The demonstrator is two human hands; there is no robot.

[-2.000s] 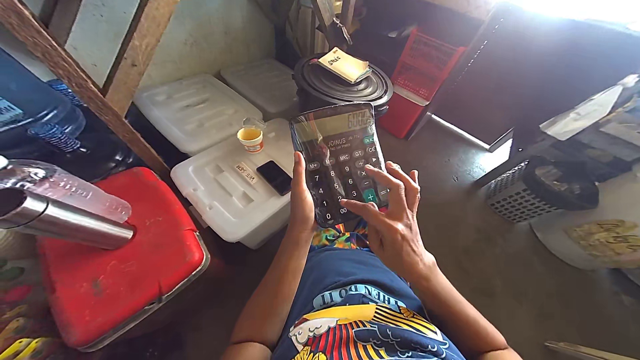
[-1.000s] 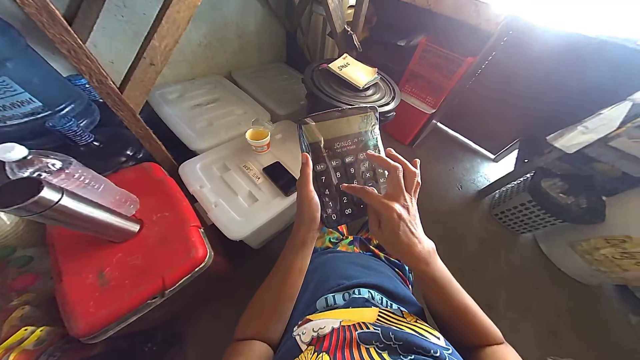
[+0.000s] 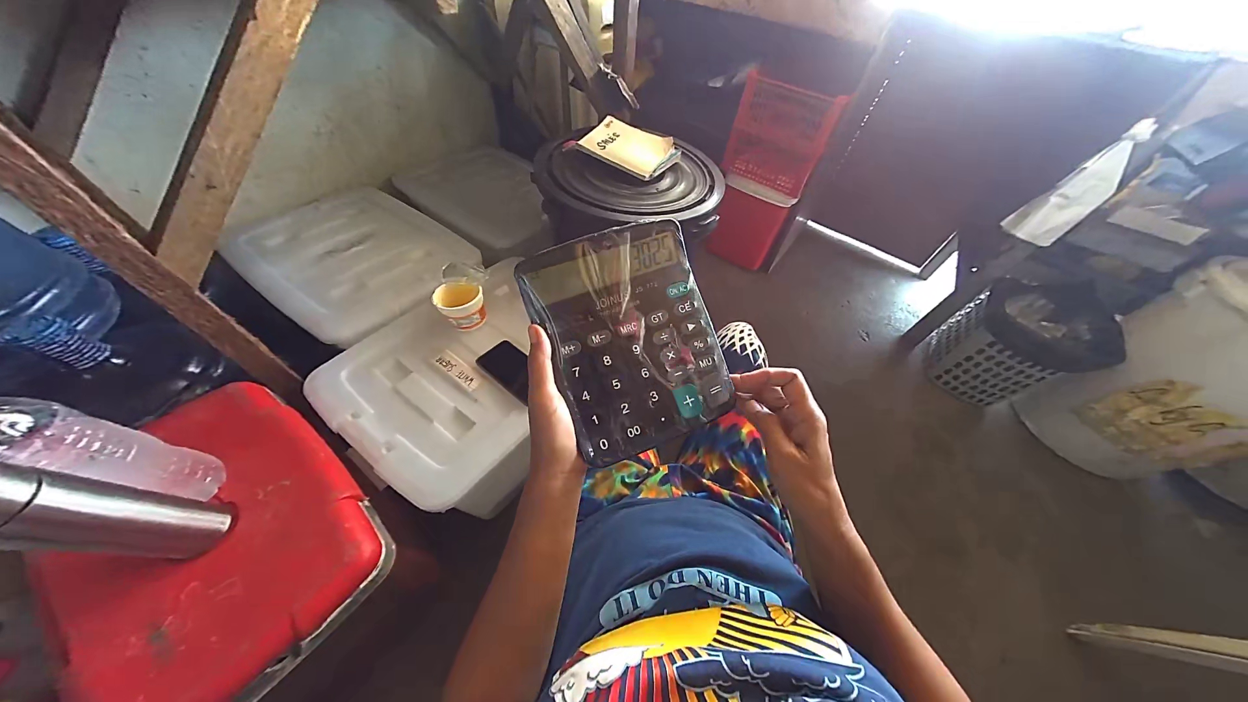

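Note:
A large black desk calculator (image 3: 624,341) in clear plastic wrap is held up above my lap, keys toward me, with digits on its display. My left hand (image 3: 554,409) grips its left edge, the thumb along the side. At the lower right corner my right hand (image 3: 785,419) has its fingers curled against the edge, beside the equals key. Left of the calculator, a dark phone (image 3: 502,366) lies on a white plastic bin lid (image 3: 419,419), partly hidden by my left hand. A small cup (image 3: 459,304) with yellow inside stands behind it.
A notebook (image 3: 627,146) lies on a round black lidded bin (image 3: 585,200). To the left, a steel tumbler (image 3: 117,517) and a plastic bottle (image 3: 117,453) lie over a red lid (image 3: 224,556). A perforated basket (image 3: 985,351) stands at right, a red crate (image 3: 780,136) at the back.
My right hand has moved from over the calculator's keys to its lower right edge. The calculator is now tilted to the left, still in my left hand.

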